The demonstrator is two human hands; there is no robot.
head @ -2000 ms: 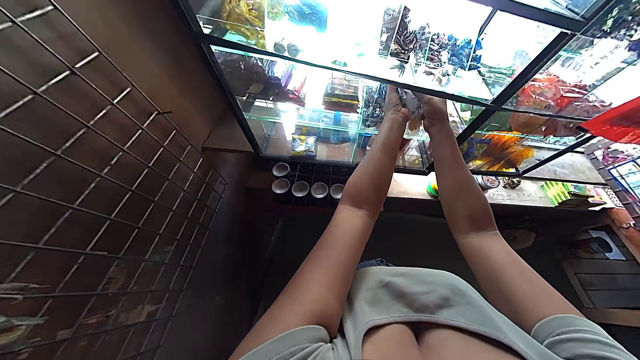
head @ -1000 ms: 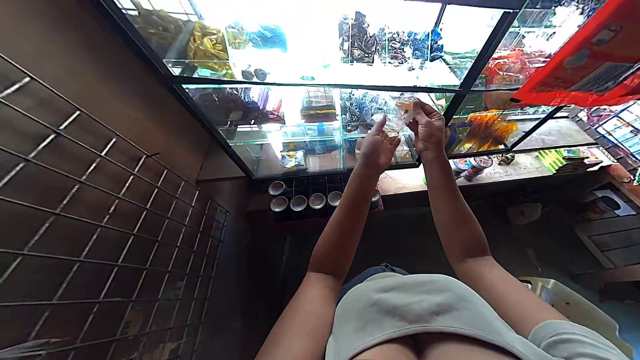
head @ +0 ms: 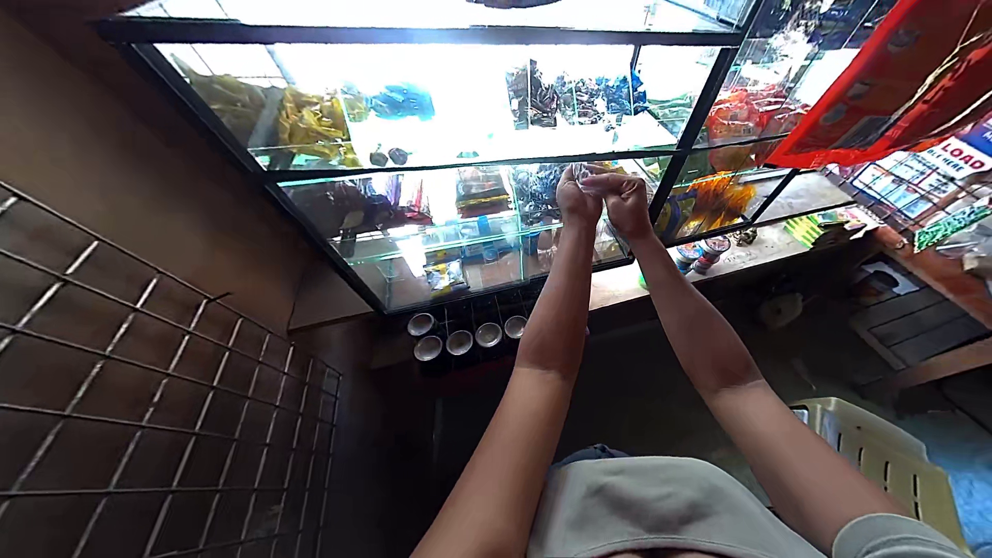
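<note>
Both arms reach up and away toward a glass display cabinet with a black frame [head: 465,163]. My left hand [head: 579,200] and my right hand [head: 625,200] meet in front of its middle rail, fingers close together. Between the fingertips is a small piece of clear plastic [head: 581,172], seemingly a thin bag; its details are too small to tell. Behind the hands, bunched dark and clear plastic bags [head: 535,190] lie on a glass shelf. Yellow plastic bags [head: 314,116] and blue plastic [head: 403,101] sit on the upper shelf.
Several round-topped containers [head: 459,342] stand in a dark rack below the cabinet. A wire grid [head: 170,372] runs along the left. Red plastic packaging [head: 876,85] hangs at upper right. Tins [head: 714,245] stand on the ledge. A beige plastic chair [head: 883,457] is at lower right.
My hands were apart with clear plastic between them one second ago; now they are together at the fingertips. The view has shifted somewhat.
</note>
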